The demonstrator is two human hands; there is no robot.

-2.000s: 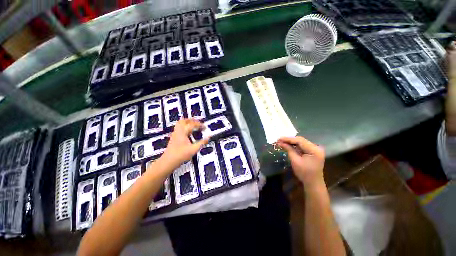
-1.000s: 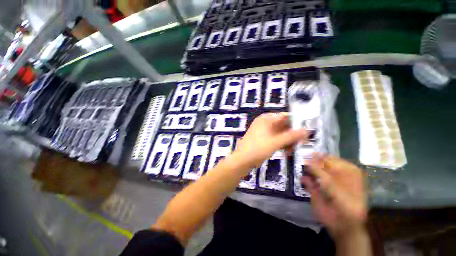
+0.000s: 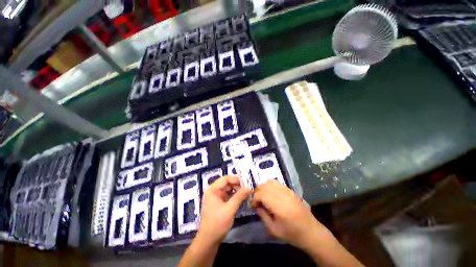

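A silver-white phone frame (image 3: 243, 162) is raised above the black blister tray (image 3: 159, 177), its near end between my two hands. My left hand (image 3: 222, 201) pinches that end at its left edge. My right hand (image 3: 282, 209) has its fingertips at the right edge of the same end; whether they hold a small piece cannot be told. Other frames lie in the tray pockets, upright rows with sideways frames between. The top right pocket has no frame. The white release sheet (image 3: 319, 125) with tan-gold pieces lies right of the tray.
A tray stack (image 3: 182, 94) stands behind the tray. A narrow sticker sheet (image 3: 103, 194) and more trays (image 3: 44, 195) are at left. A white fan (image 3: 364, 36) stands at the back right. Gold specks (image 3: 334, 177) lie below the release sheet. Translucent interleaf edges stick out.
The right hand left the release sheet and came to the tray. A frame from the top right pocket was lifted and brought down-left with both hands. The camera view has also shifted.
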